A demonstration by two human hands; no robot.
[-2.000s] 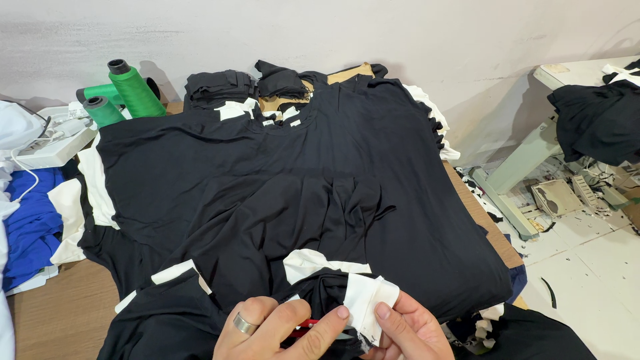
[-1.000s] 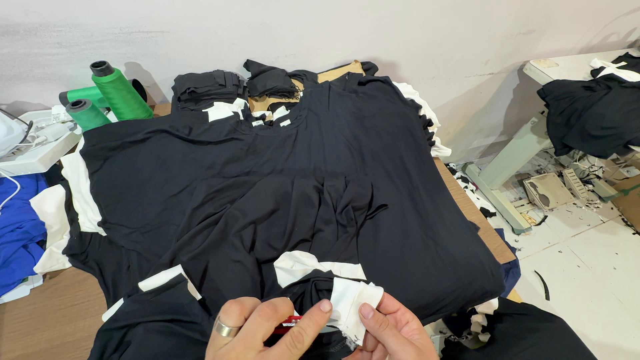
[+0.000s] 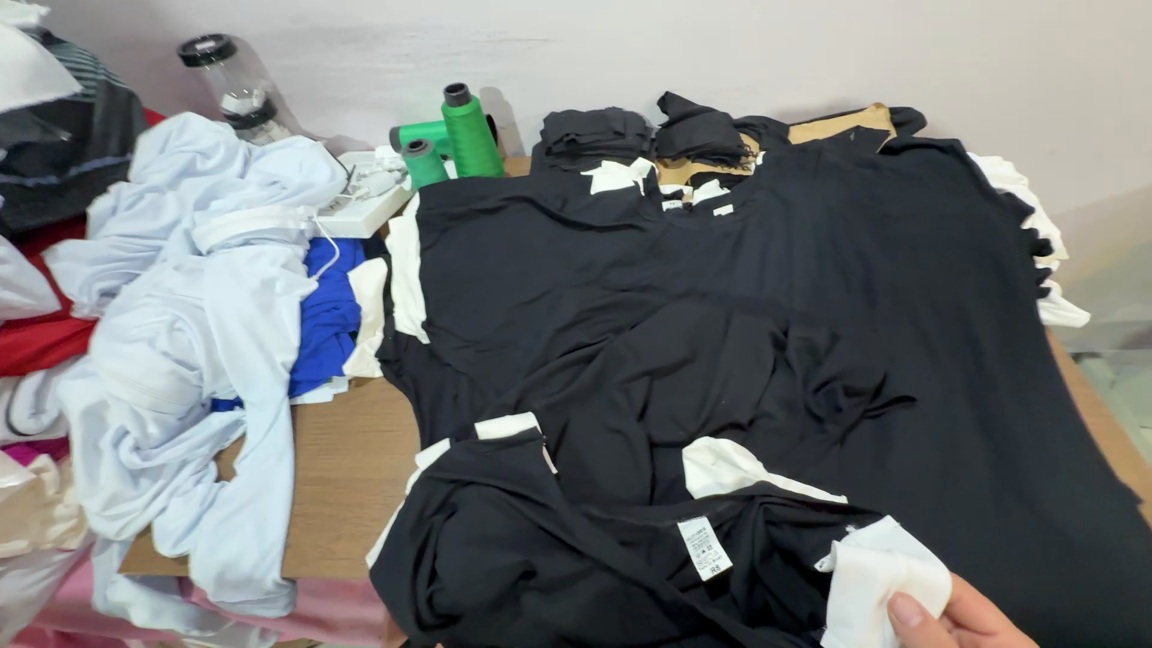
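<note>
My right hand (image 3: 958, 619) is at the bottom right, thumb and fingers pinching a white fabric piece (image 3: 877, 585) attached to a black garment (image 3: 504, 531). That garment lies bunched at the front, with its inside partly showing and a white care label (image 3: 706, 547) on its seam. Another white fabric piece (image 3: 729, 468) lies just behind it. Beneath and behind spreads a large black garment (image 3: 900, 297) with white edging (image 3: 408, 279) on its left. My left hand is out of view.
Green thread cones (image 3: 471, 135) and a white device (image 3: 364, 211) stand at the back. Pale blue garments (image 3: 207, 333) and blue fabric (image 3: 326, 315) are piled left on the wooden table (image 3: 342, 486). Folded black fabric (image 3: 594, 135) lies by the wall.
The view has swung left. My left hand, earlier beside the white piece with a red object at its fingers, has gone from view. The care label now shows.
</note>
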